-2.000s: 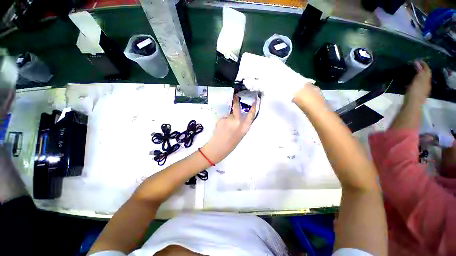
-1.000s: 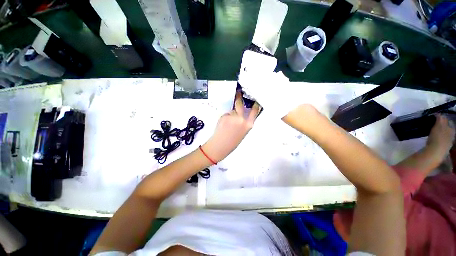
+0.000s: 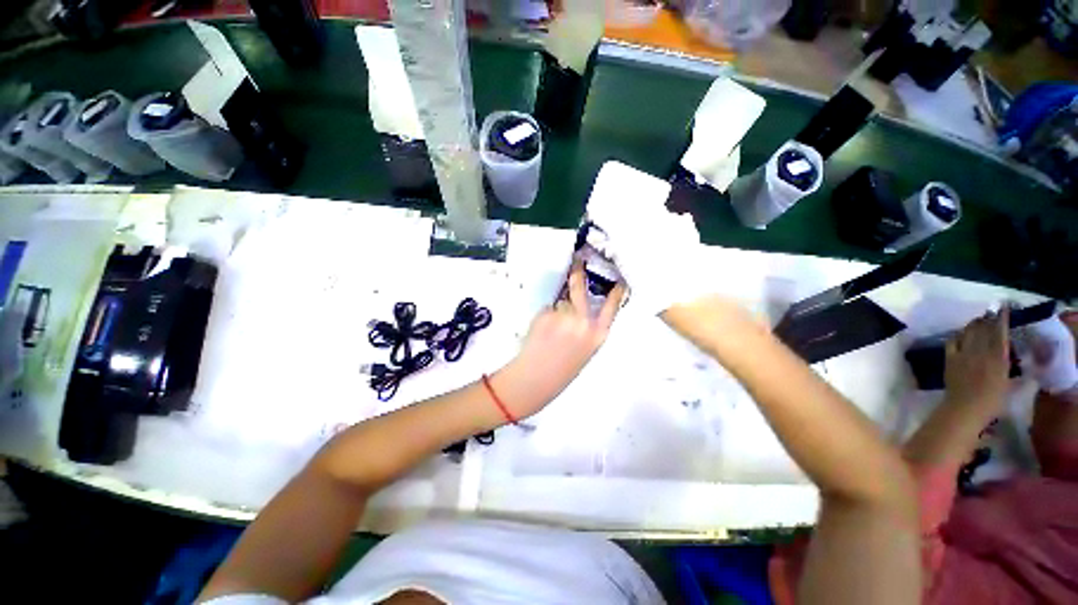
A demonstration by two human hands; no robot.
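A small black retail box (image 3: 572, 284) stands at the bench's back edge with its pale flap (image 3: 627, 201) up. My bare left hand (image 3: 570, 343), with a red string bracelet, grips the box, fingers at its mouth. My white-gloved right hand (image 3: 662, 260) is at the box's top right; its fingers blend with the pale flap, so its hold cannot be told. Something small and dark shows in the box mouth. Tied black cables (image 3: 428, 343) lie on the bench left of my left hand; another bundle is partly hidden by my left forearm.
A metal post (image 3: 455, 142) stands at the bench's back edge. The green belt (image 3: 337, 148) carries bagged devices (image 3: 512, 154) and open black boxes (image 3: 707, 142). Glossy black pieces (image 3: 148, 343) lie left. A black panel (image 3: 842, 329) and a neighbour's hands (image 3: 979, 360) are at right.
The boxes and bagged devices on the belt have shifted position. My hands stay together at the box. The neighbour's hands at right have moved in over a black box.
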